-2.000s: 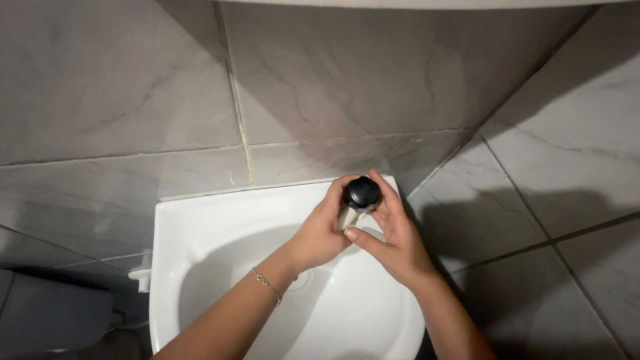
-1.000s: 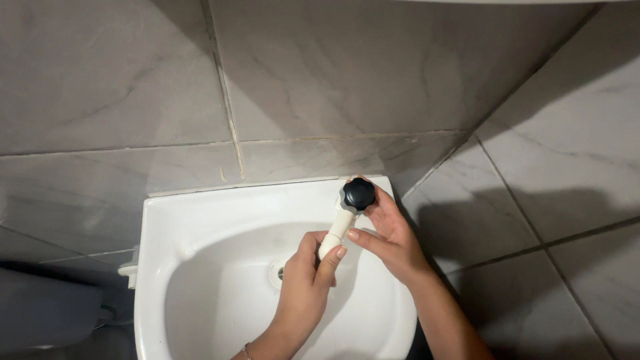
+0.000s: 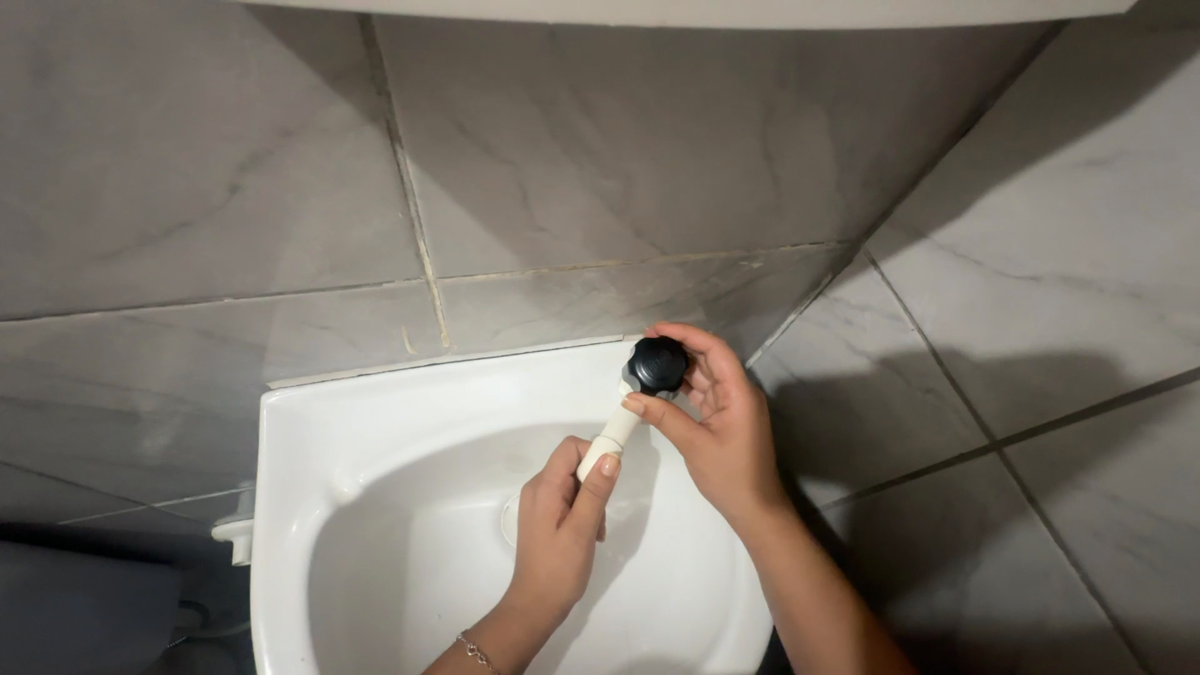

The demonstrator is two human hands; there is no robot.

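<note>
A white plastic faucet (image 3: 619, 427) with a black fluted knob (image 3: 658, 365) on top stands at the back right corner of a white ceramic washbasin (image 3: 328, 380). My left hand (image 3: 565, 525) grips the lower end of its spout over the bowl, the thumb on top. My right hand (image 3: 717, 403) is around the knob's right side and the faucet body, with the thumb below the knob and the fingers behind it. The faucet's base is hidden by my right hand.
Grey marbled wall tiles (image 3: 619, 141) rise behind the basin and at the right. A pale rounded edge (image 3: 694, 13) crosses the top of the view. At the left are a white plastic fitting (image 3: 236, 536) beside the basin and a dark grey object (image 3: 84, 609) lower down.
My left hand has moved from beside the knob down to the spout's end, which it holds. My right hand stays around the knob and faucet body.
</note>
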